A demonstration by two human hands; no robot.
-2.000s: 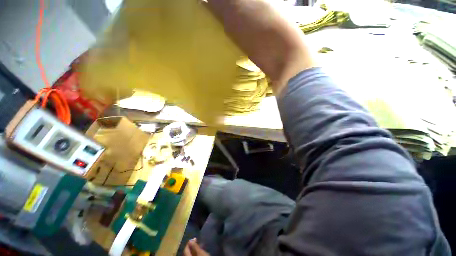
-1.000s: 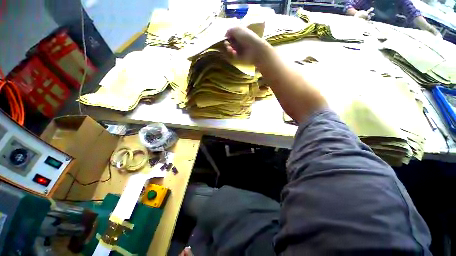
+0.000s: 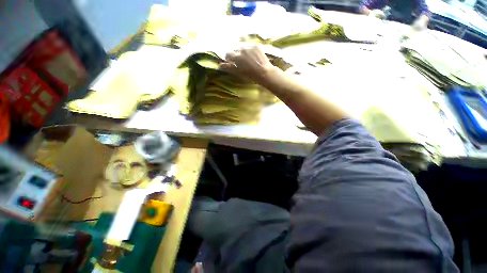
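A thick, wavy stack of khaki-yellow panels (image 3: pixel 227 101) stands on the white table. My right hand (image 3: pixel 248 63) reaches over its top. The fingers are closed at the edge of the top panel (image 3: pixel 205 59), which curls up with a dark gap under it. The hand is blurred, and the fingertips are partly hidden. Only a fingertip of my left hand (image 3: pixel 197 267) shows at the bottom edge; what it holds cannot be seen.
At lower left are the green press base (image 3: pixel 144 248) with a white strip (image 3: pixel 127 213), a yellow push button box (image 3: pixel 156 213), tape rolls (image 3: pixel 126 169), a clear bag (image 3: pixel 156 146), a cardboard box (image 3: pixel 80 165) and a control box (image 3: pixel 24 186). Another person's hand (image 3: pixel 422 21) is at the far table edge.
The large panel held up in front of me earlier is down at the table. My right hand has come down to the stack, then shifted slightly lower and left with the view.
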